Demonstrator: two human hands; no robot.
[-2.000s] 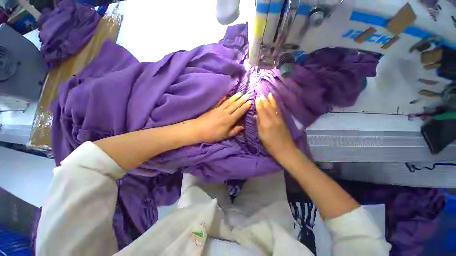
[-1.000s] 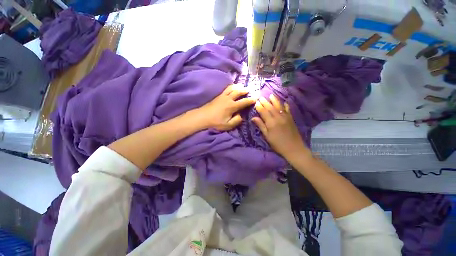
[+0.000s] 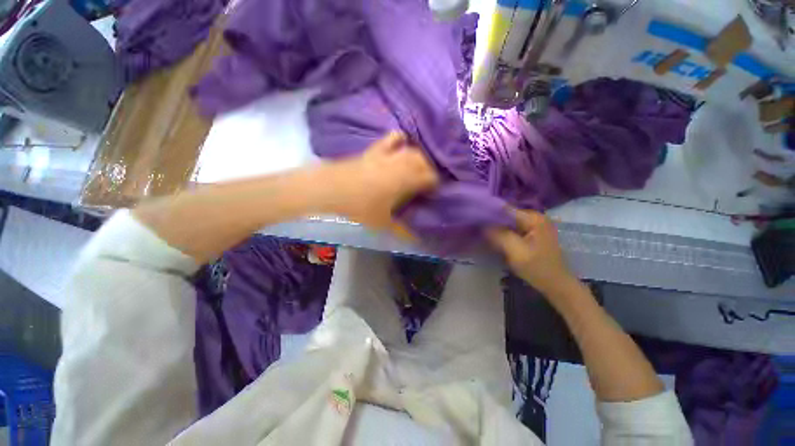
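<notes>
A purple garment piece point(image 3: 375, 87) lies crumpled on the white machine table, running from the back left to the lit needle area of the sewing machine point(image 3: 567, 61). My left hand point(image 3: 392, 183), blurred, grips a fold of the cloth left of and below the needle. My right hand point(image 3: 530, 244) holds the same bunched cloth at its right end, near the table's front edge. The cloth between my hands is blurred. More of the cloth spreads right of the needle, under the machine head. The presser foot is hidden in glare and cloth.
Brown taped cardboard point(image 3: 148, 131) lies at left, with a purple heap point(image 3: 161, 35) and a grey motor-like end point(image 3: 57, 65) beside it. A black box-like object point(image 3: 776, 254) lies at right. Dark strips point(image 3: 532, 383) and purple cloth point(image 3: 261, 322) hang below the table. A blue crate point(image 3: 24, 392) stands lower left.
My hands have gone from flat on the gathered cloth to gripping it. The cloth has moved up and away from the table's front left, uncovering white tabletop and my lap. My right hand is lower.
</notes>
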